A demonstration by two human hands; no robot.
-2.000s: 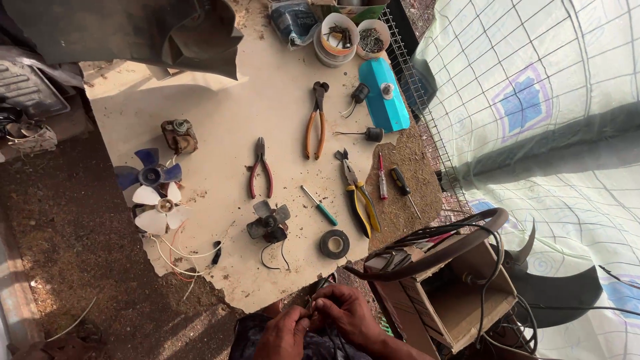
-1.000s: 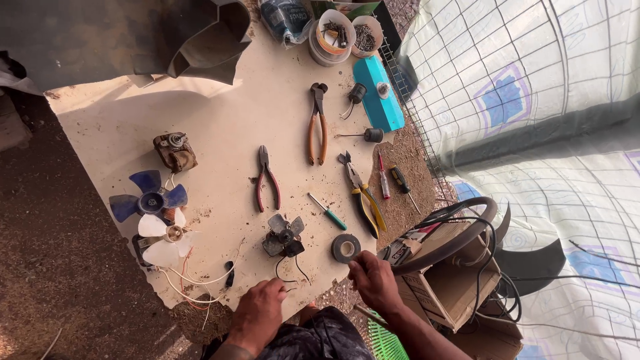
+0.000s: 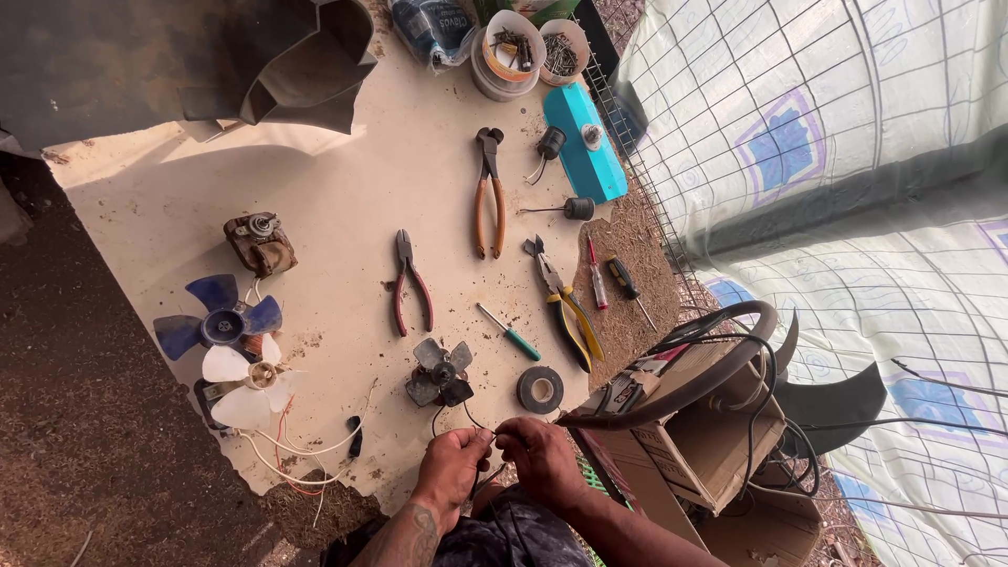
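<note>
At the table's near edge, my left hand [image 3: 450,472] and my right hand [image 3: 542,457] meet, fingertips pinching thin dark wires [image 3: 477,419]. One of these wires leads up to a small motor with a grey four-bladed fan [image 3: 441,373], just above my hands. A roll of black electrical tape [image 3: 540,390] lies above my right hand. Farther up are a green-handled screwdriver [image 3: 510,332], red-handled diagonal pliers [image 3: 411,283] and yellow-and-black combination pliers [image 3: 565,305]. A dark cable hangs below my fingers over my lap. The exact wire ends are hidden by my fingertips.
Blue [image 3: 223,324] and white fans [image 3: 262,376] with loose wires lie left, below a bare motor [image 3: 261,242]. End-cutting pliers [image 3: 489,194], two black cylindrical parts and a turquoise metal piece [image 3: 584,143] lie farther up. Tubs of hardware stand at the top. A cardboard box [image 3: 713,429] stands right.
A second ago my hands were apart, the right near the tape roll; now they are together at the wires. The dark cable now hangs below my fingers.
</note>
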